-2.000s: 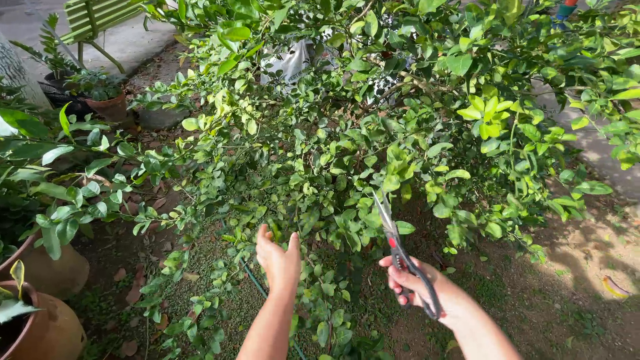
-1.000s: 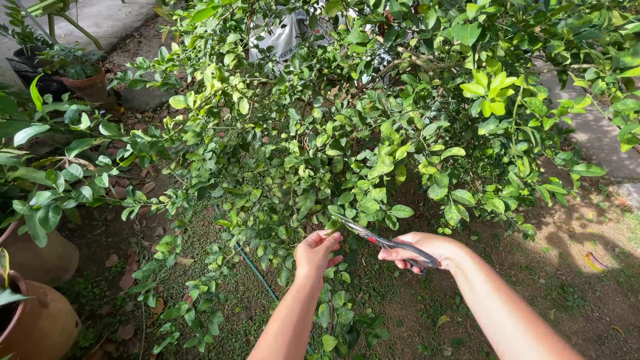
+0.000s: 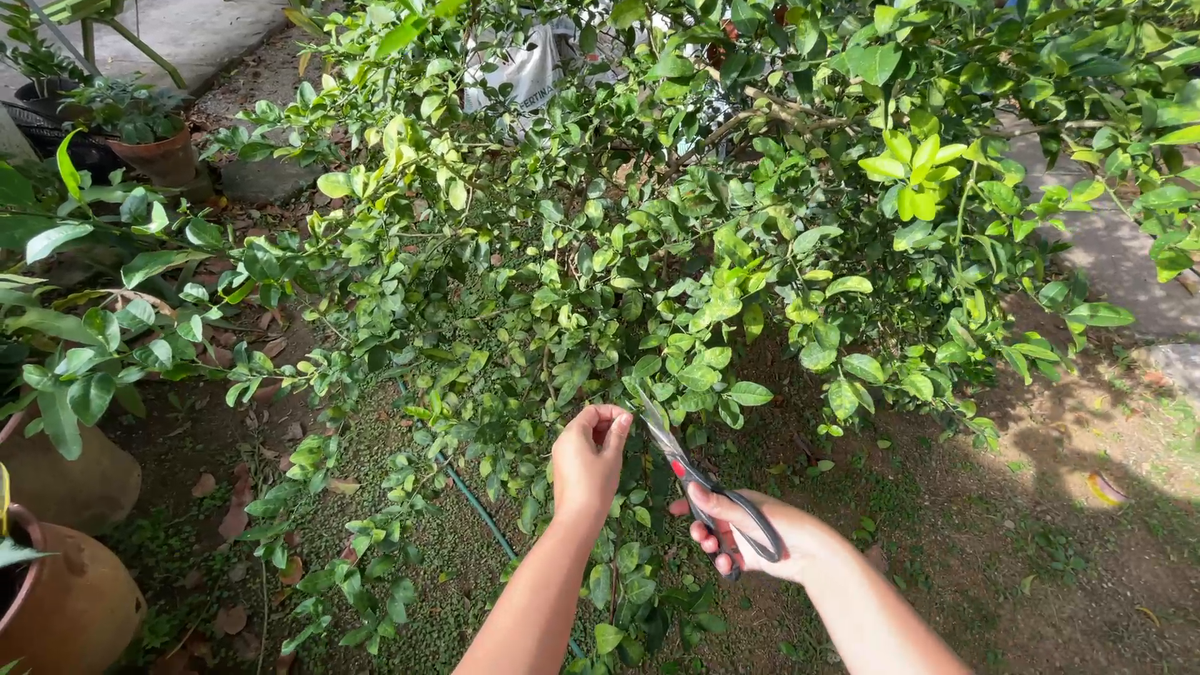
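Note:
My right hand [image 3: 736, 530] holds a pair of scissors [image 3: 677, 459] with black handles and a red spot at the pivot. Their metal blades point up and left into the leaves of a green bush [image 3: 600, 281]. Just left of the blade tips is my left hand [image 3: 591, 455], thumb and forefinger pinched together. Whether a leaf or stem is between those fingertips cannot be told. Leafy twigs hang around both hands.
Clay pots [image 3: 70, 595] stand at the lower left, and a potted plant [image 3: 155, 145] at the upper left. A green hose [image 3: 478, 506] lies on the ground below the bush. Behind the branches is a white plastic bag [image 3: 516, 80]. Concrete paving [image 3: 1106, 244] lies at the right.
My left hand, open with fingers apart two seconds ago, has moved right and its fingers have come together. The scissors, pointing left a second ago, now point more upward.

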